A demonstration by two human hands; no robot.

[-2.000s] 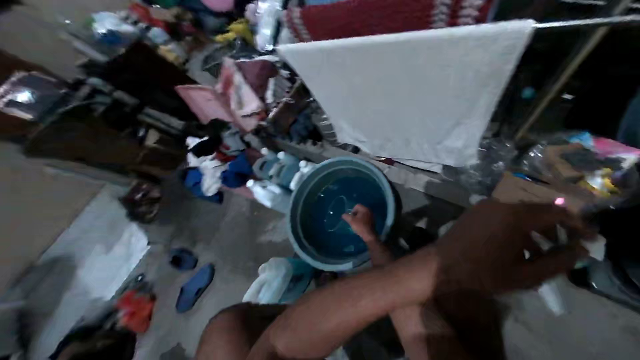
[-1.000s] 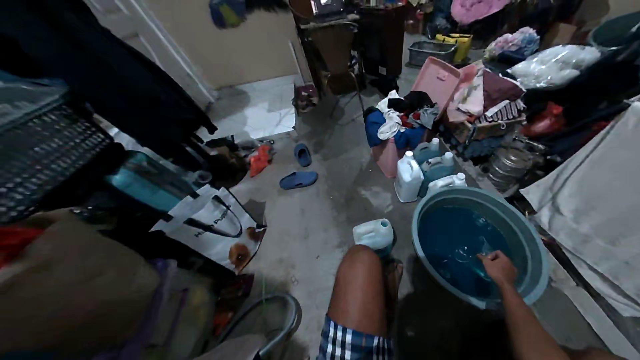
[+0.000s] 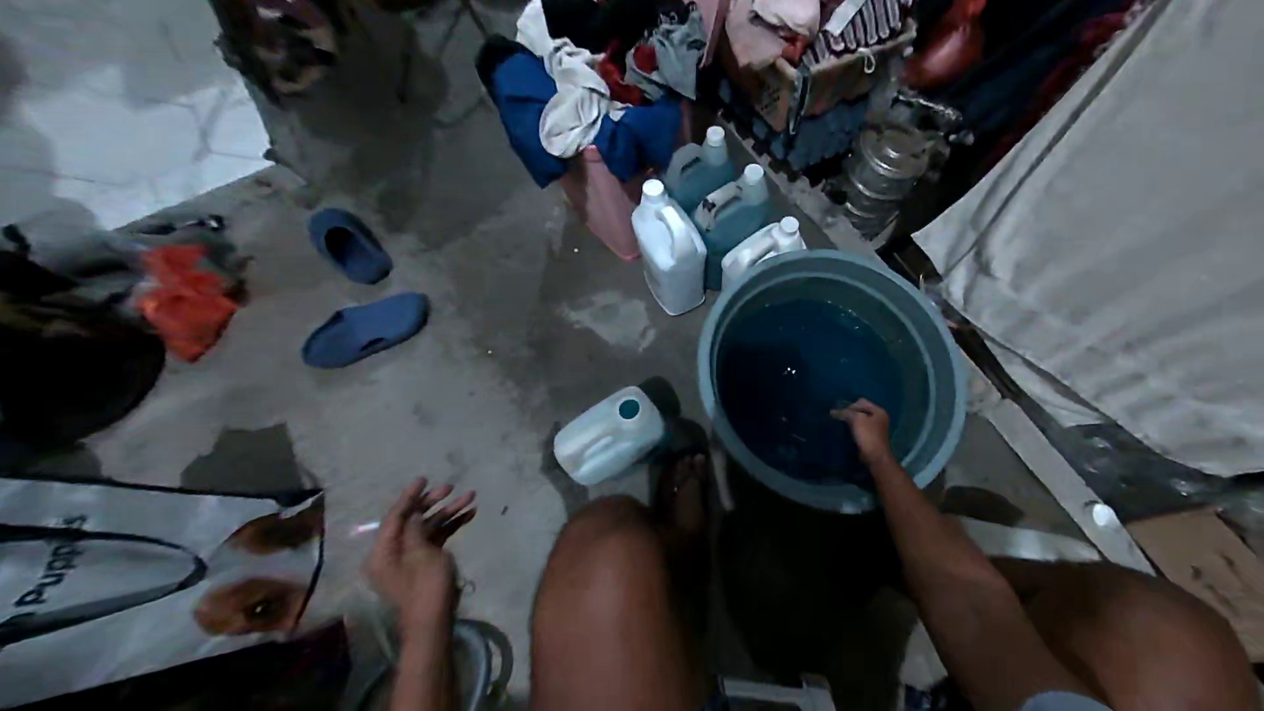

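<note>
My right hand (image 3: pixel 866 427) is over the dark blue liquid (image 3: pixel 805 380) in a round grey-blue plastic tub (image 3: pixel 948 395). Its fingers are bunched; whether they pinch something thin cannot be told. My left hand (image 3: pixel 423 543) is raised over the floor at the lower left, fingers partly spread, with a small bright streak beside the fingertips that is too blurred to name. Between the hands, an uncapped translucent plastic jug (image 3: pixel 607 439) lies on the floor near my foot. Capped plastic jugs, one a white jug (image 3: pixel 671 247), stand against the far left of the tub.
Blue slippers (image 3: pixel 365 329) lie on the concrete floor (image 3: pixel 474 395). A pink container (image 3: pixel 604 202) heaped with clothes stands beyond the jugs. A pale cloth (image 3: pixel 1116 227) hangs at the right. Left are an orange-red item (image 3: pixel 188 301) and a printed bag (image 3: pixel 148 583); a metal vessel (image 3: pixel 882 168) stands behind the tub.
My left hand, stretched across to the right two seconds ago, is now at the lower left. My right hand stays over the tub. The view has swung considerably.
</note>
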